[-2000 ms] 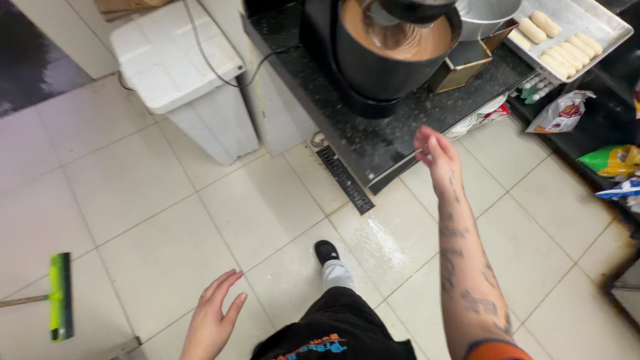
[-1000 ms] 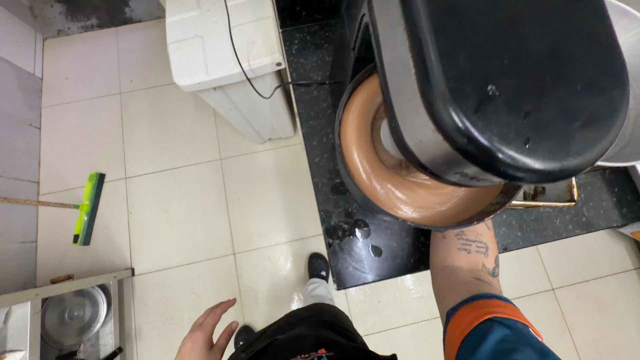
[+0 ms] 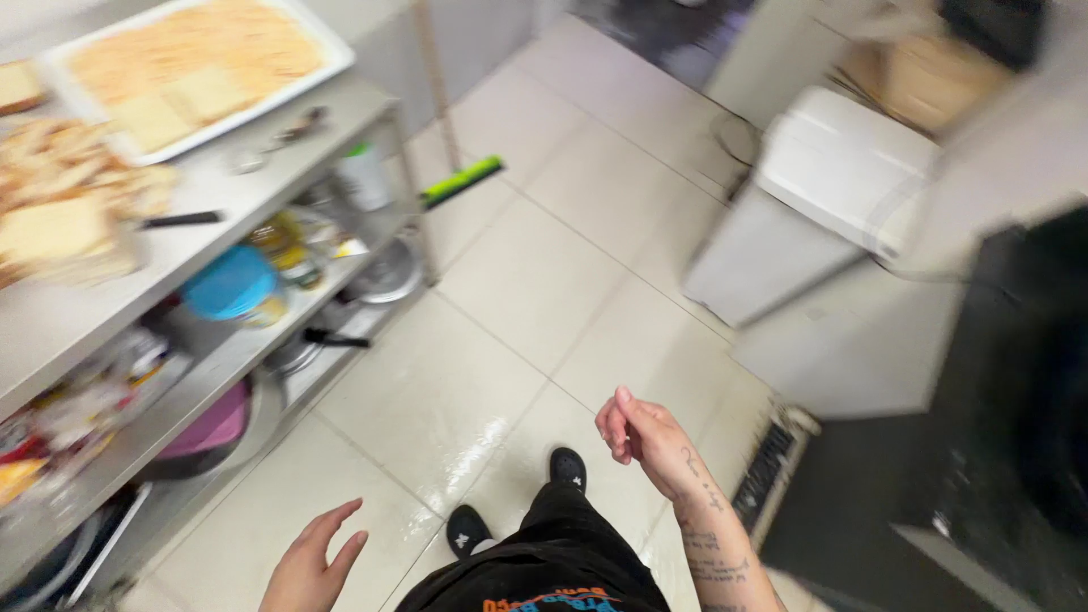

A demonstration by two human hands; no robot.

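Note:
Low in the head view, my left hand (image 3: 314, 557) hangs above the tiled floor with fingers apart and nothing in it. My right hand (image 3: 633, 433) is over the floor too, its fingers loosely curled, and no object shows in it. At the upper left, a metal table (image 3: 280, 174) bears a white tray (image 3: 340, 61) of shredded orange-toned filling with bread slices on it. In front of the tray lie bread slices (image 3: 55, 229) and a pile of bread crusts (image 3: 59, 157). A black handle (image 3: 183, 219) sticks out beside them.
Shelves under the table hold a blue-lidded tub (image 3: 229, 280), a purple basin (image 3: 204, 421) and pans. A green squeegee (image 3: 463, 180) stands on the floor past the table's end. To the right are a white lidded bin (image 3: 841, 170), a floor drain (image 3: 765, 467) and a dark counter (image 3: 960, 442).
The view has swung left, from the mixer on the dark counter to the metal table. My right hand, by the mixer bowl one second ago, is now over the floor.

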